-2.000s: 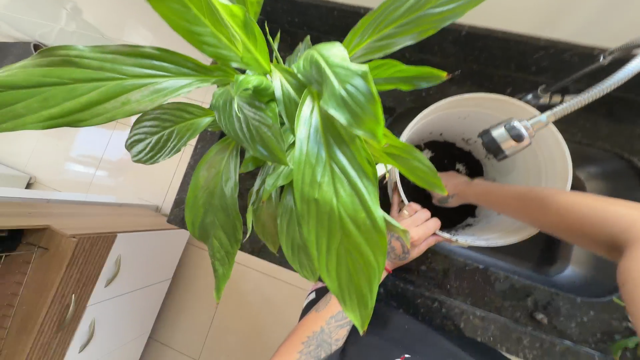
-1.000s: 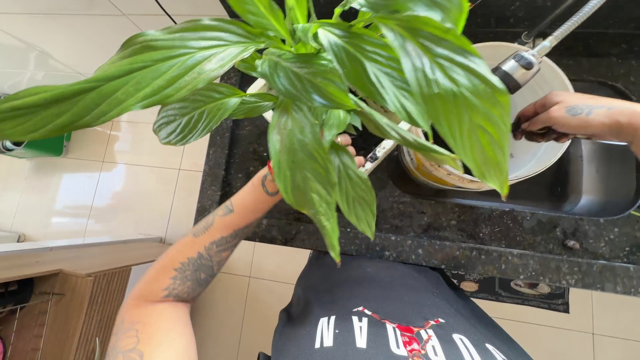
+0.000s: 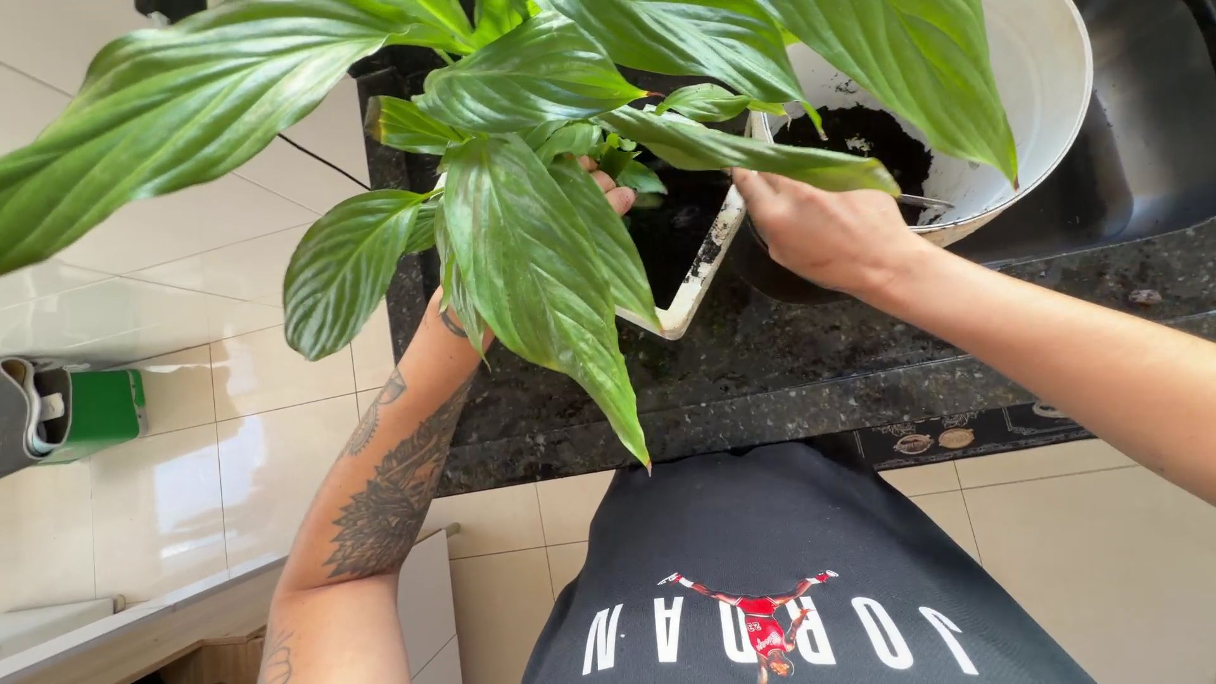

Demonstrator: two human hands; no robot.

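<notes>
A large green leafy plant [image 3: 532, 247] spreads over a white rectangular planter [image 3: 698, 275], whose inside looks dark with soil. Behind the leaves, my left hand [image 3: 613, 190] is mostly hidden; a few fingertips show near the stems inside the planter, and its grip cannot be seen. My right hand [image 3: 826, 228] has its fingertips on the planter's right rim, partly under a leaf. To the right is a white bucket [image 3: 1064, 123] with dark soil [image 3: 869, 142] and what looks like a metal utensil [image 3: 926, 201] in it, close to my right hand.
The bucket stands at a black sink [image 3: 1140, 142] set in a dark speckled stone counter [image 3: 760, 370]. My body is against the counter's front edge. A green and grey container [image 3: 100, 413] sits on the tiled floor at the left, with a wooden cabinet [image 3: 218, 655] below.
My right hand has moved left from over the bucket to the planter's rim. My left hand's fingers now show among the stems inside the planter. The view has come closer.
</notes>
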